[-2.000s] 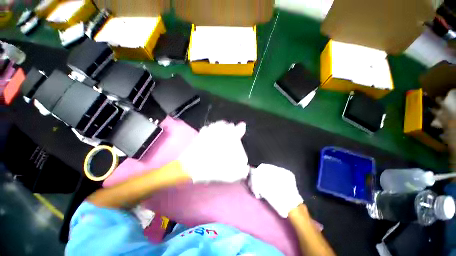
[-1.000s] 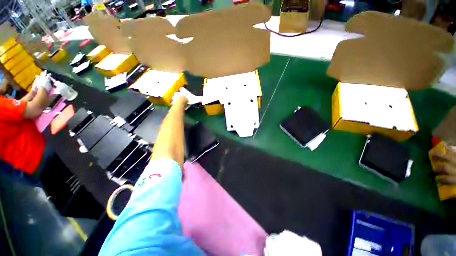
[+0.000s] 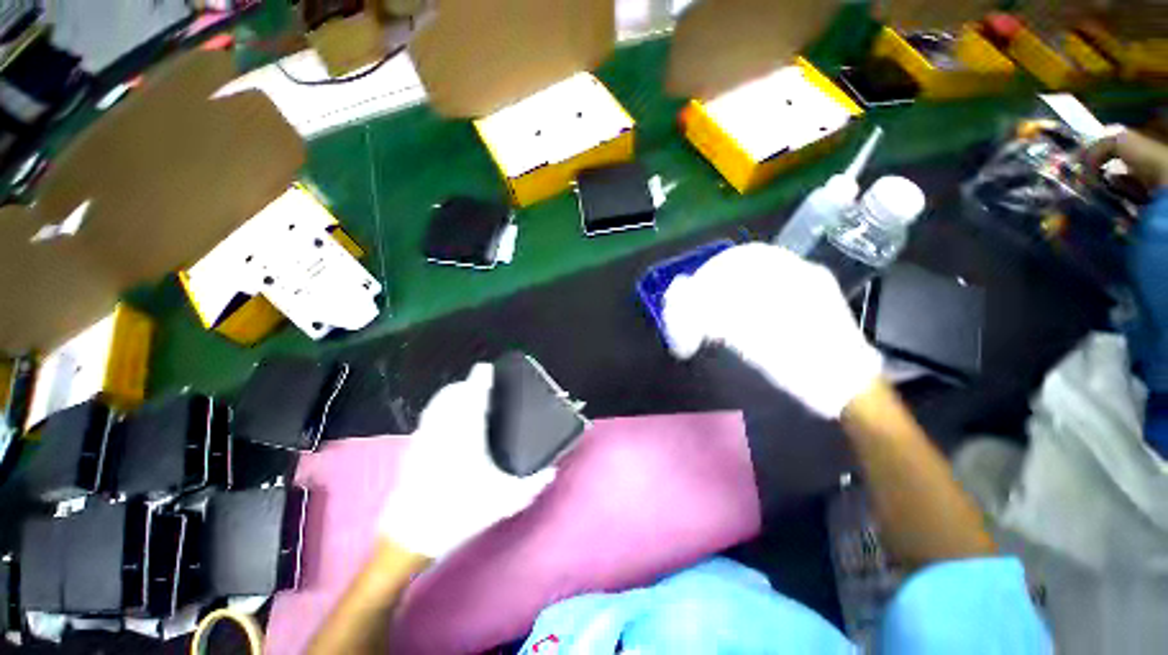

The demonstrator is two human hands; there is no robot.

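My left hand (image 3: 448, 473), in a white glove, holds a square flat black unit (image 3: 528, 416) over the pink mat (image 3: 640, 480). The unit is tilted, with a pale piece at its right edge. My right hand (image 3: 775, 320), also gloved white, is over the blue parts bin (image 3: 692, 269) and covers most of it. Its fingertips point down and left at the bin's near side; whether they pinch anything is hidden.
Black units (image 3: 90, 553) stand in rows at left, by a tape roll (image 3: 228, 630). Open yellow cartons (image 3: 564, 134) line the green strip. A white insert (image 3: 301, 275) overhangs one carton. A squeeze bottle (image 3: 820, 211) and clear bottle (image 3: 877, 220) stand beyond my right hand. Another person's hand (image 3: 1134, 154) is far right.
The view has swung right. My left hand has come back from the cartons and now holds a black unit over the mat. My right hand has moved to the blue bin.
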